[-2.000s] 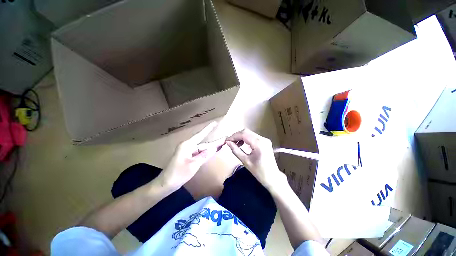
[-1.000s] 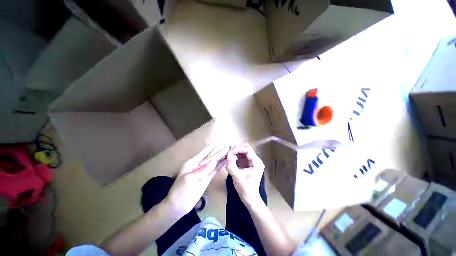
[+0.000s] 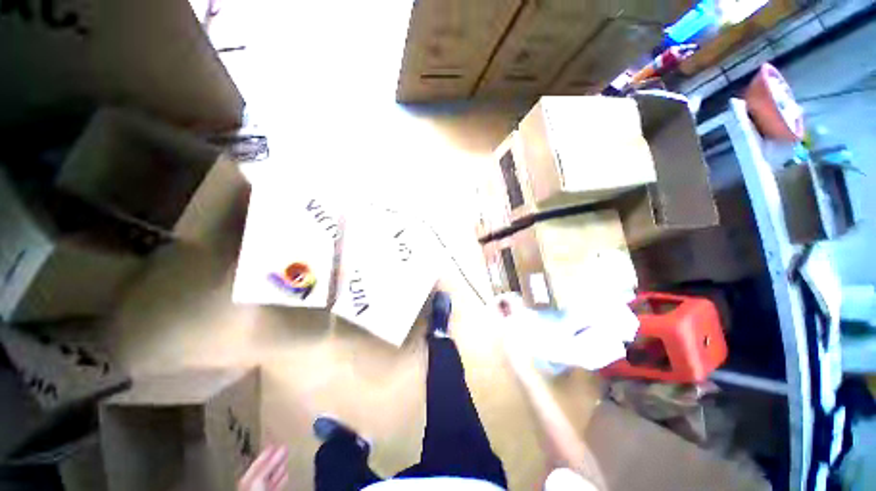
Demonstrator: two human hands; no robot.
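My left hand [image 3: 264, 468] is at the bottom edge, partly cut off, beside an open brown carton [image 3: 154, 422]; no object shows in it. My right hand [image 3: 509, 309] reaches forward beside a whitish crumpled plastic bag [image 3: 586, 336]. It is small and blurred, so I cannot tell whether it grips anything. The blue and orange tape gun [image 3: 296, 278] lies on a printed carton [image 3: 259, 259]. Another printed carton surface [image 3: 384, 278] is beside it, with glare over its far side.
A red plastic stool [image 3: 706, 338] stands at the right by a metal rack [image 3: 768, 211]. Small taped cartons [image 3: 586, 245] and an open carton [image 3: 682, 163] are stacked before it. Large cartons [image 3: 451, 48] stand at the back. More cartons [image 3: 86, 268] are at the left.
The view has turned right and the wearer appears to be standing. My hands, earlier together over the lap, are now apart. The right hand is extended forward and the left is low.
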